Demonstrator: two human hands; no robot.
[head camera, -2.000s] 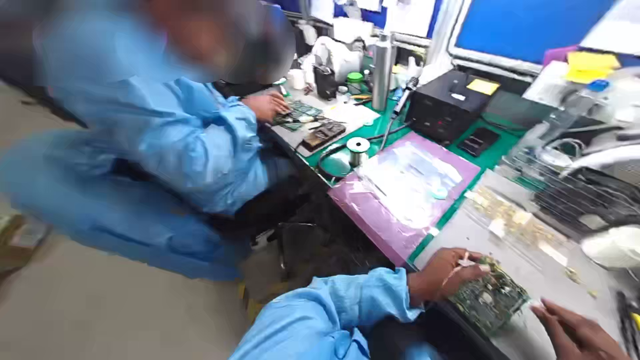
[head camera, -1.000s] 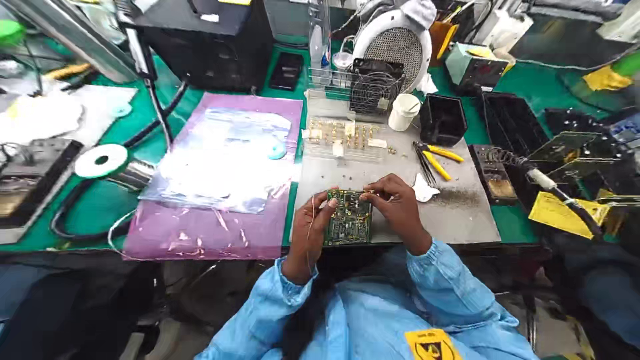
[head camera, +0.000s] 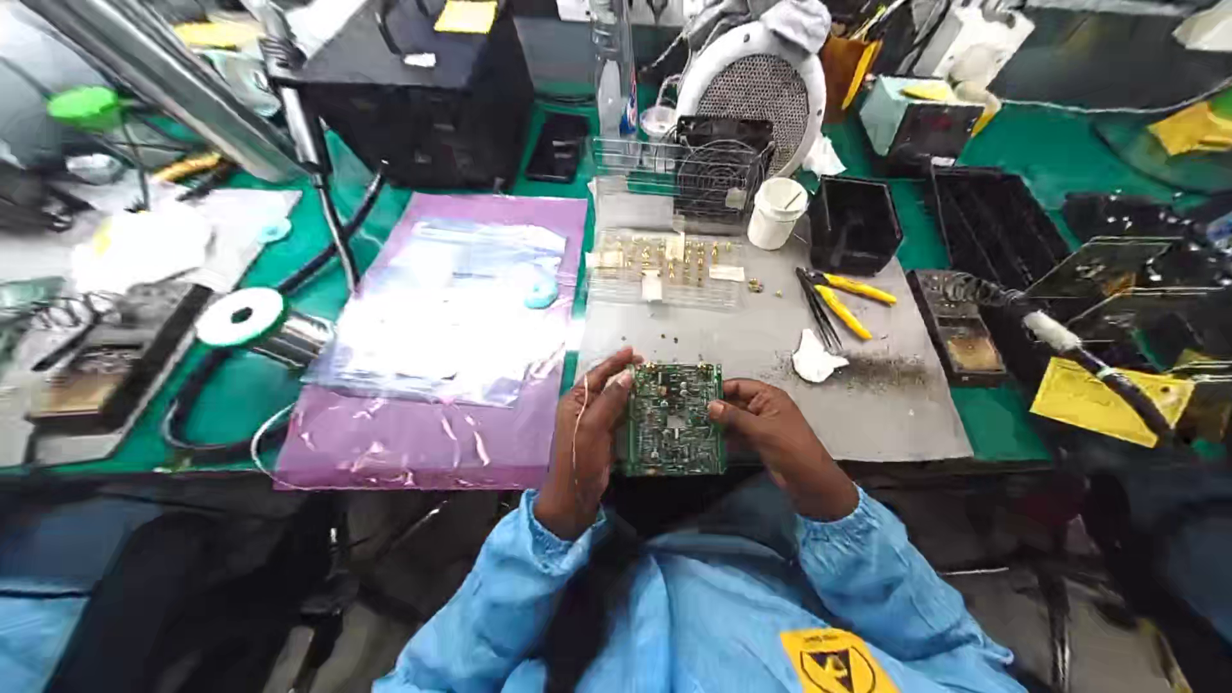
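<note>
A green printed circuit board packed with small parts is held by its two sides at the front edge of the grey mat. My left hand grips its left edge, with a thin pale wire running over the fingers. On the right edge, my right hand has its thumb and fingers closed. Behind the board lies a clear tray with brass-coloured parts. Yellow-handled cutters and tweezers lie to the right, beside a crumpled white tissue.
Left of the mat, clear bags lie on a purple sheet, next to a solder spool. A white cup, a black bin and a wire rack stand behind. A soldering iron stand is at right.
The view has swung right since two seconds ago, away from the co-worker. Compared with one second ago, my right hand has moved from the board's top edge down to its right side.
</note>
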